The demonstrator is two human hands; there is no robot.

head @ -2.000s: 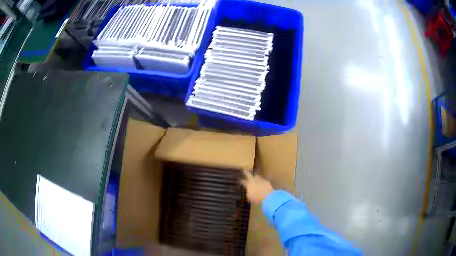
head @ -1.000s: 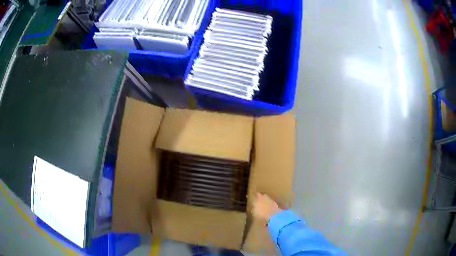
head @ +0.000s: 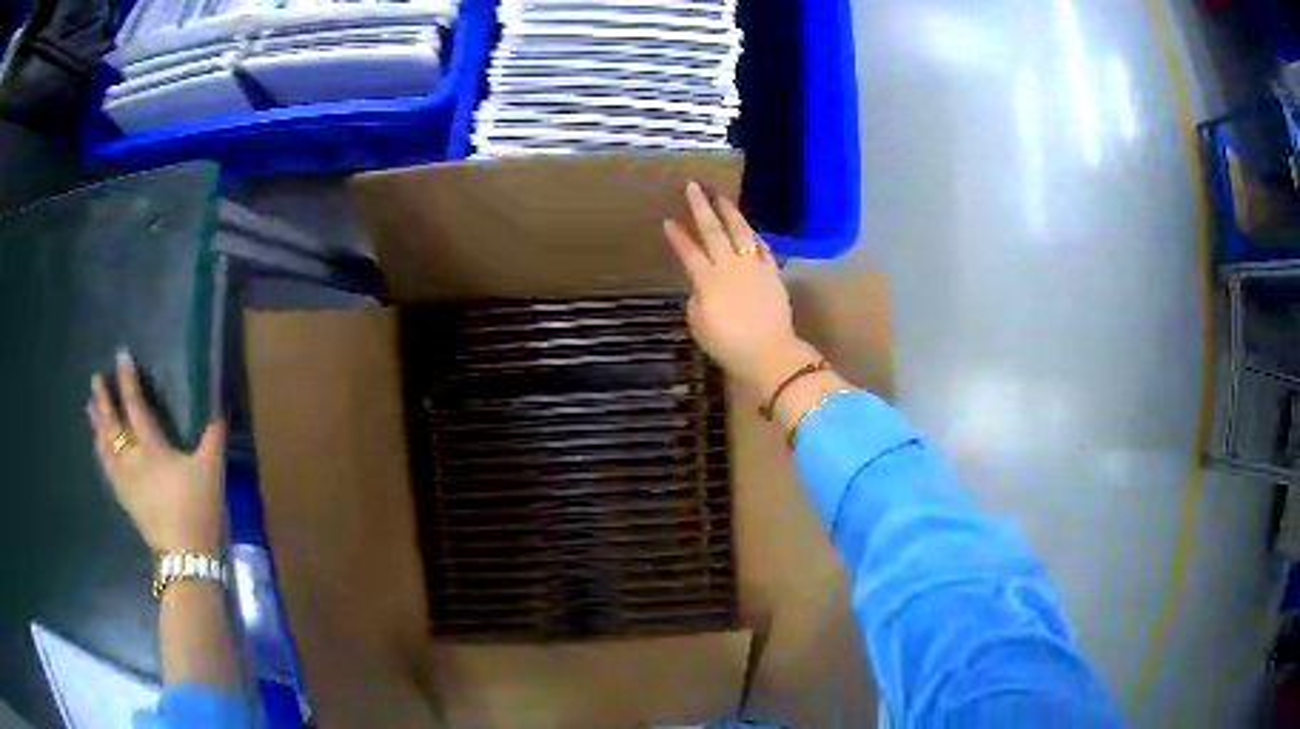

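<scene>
An open cardboard carton (head: 321, 484) stands in front of me with its flaps spread. Inside it, dark brown thin slotted parts (head: 570, 470) lie in close parallel rows. My right hand (head: 739, 292) is at the carton's far right corner, fingers spread against the far flap, which is raised. It holds nothing. My left hand (head: 160, 477) rests with fingers apart on the edge of the dark green bench top (head: 86, 285), left of the carton. It holds nothing.
Blue totes (head: 820, 157) with rows of white flat panels (head: 606, 79) stand beyond the carton. A white sheet (head: 79, 684) is on the bench at lower left. Grey floor with a yellow line lies at the right, beside a metal rack (head: 1255, 363).
My left hand has come into view on the bench. My right hand has moved from the right flap to the far flap. The view is closer over the carton, and more of the rows shows.
</scene>
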